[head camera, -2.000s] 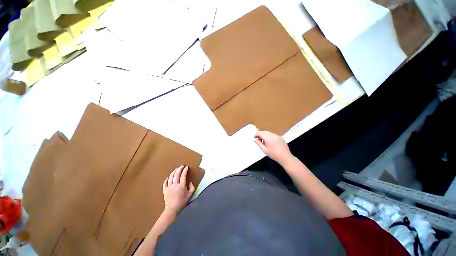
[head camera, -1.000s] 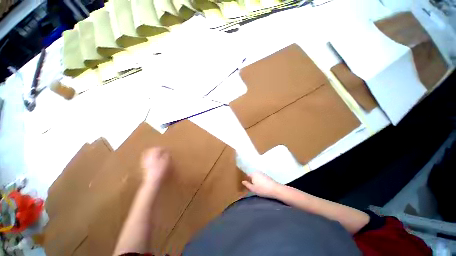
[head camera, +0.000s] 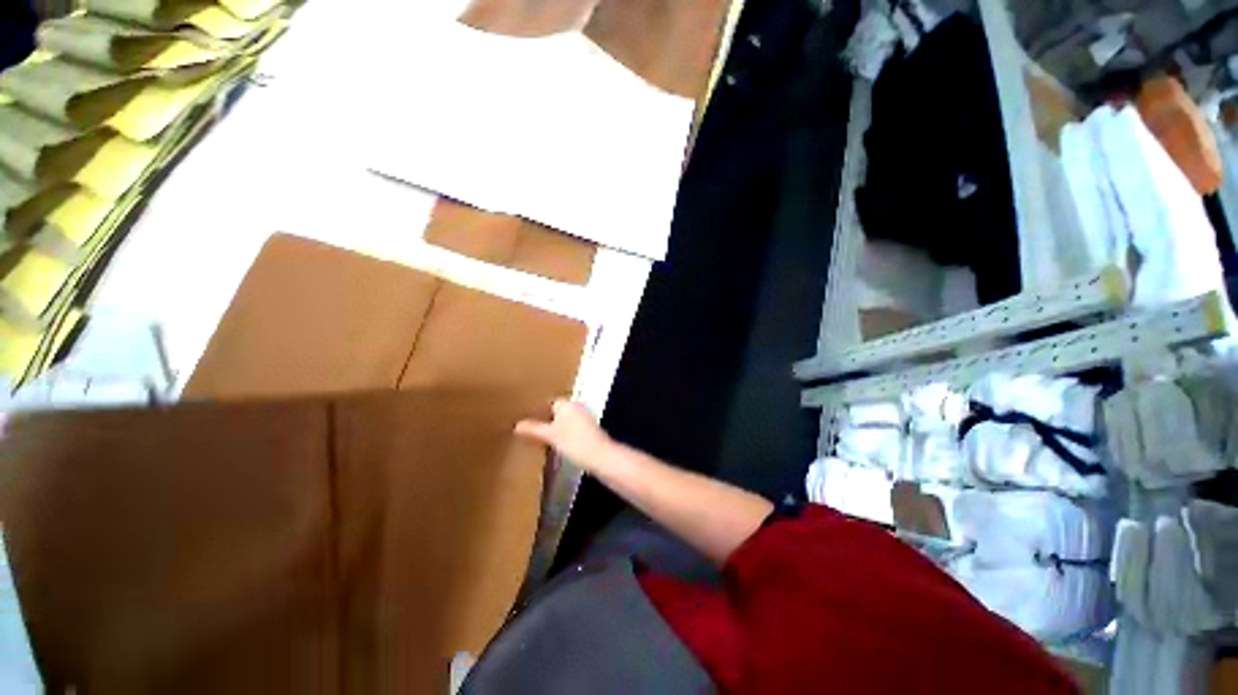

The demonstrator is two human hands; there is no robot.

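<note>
A large brown bag body panel [head camera: 245, 543] with a dark line down its middle is raised over the lower left of the head view. My right hand [head camera: 568, 432] pinches its upper right corner. A second brown panel [head camera: 340, 312] lies on the white table behind it and is partly covered by it. My left hand is not in view; the left part of the raised panel runs to the picture's edge.
A white sheet [head camera: 543, 122] and a smaller brown panel [head camera: 509, 242] lie beyond. Olive-yellow folded pieces [head camera: 102, 149] line the upper left. Shelving [head camera: 1005, 340] with wrapped white bundles [head camera: 1032, 543] stands at the right, past a dark gap.
The view has swung right, bringing the shelving in. A large panel has been lifted from the left and now overlaps the one on the table. My left hand has gone out of view.
</note>
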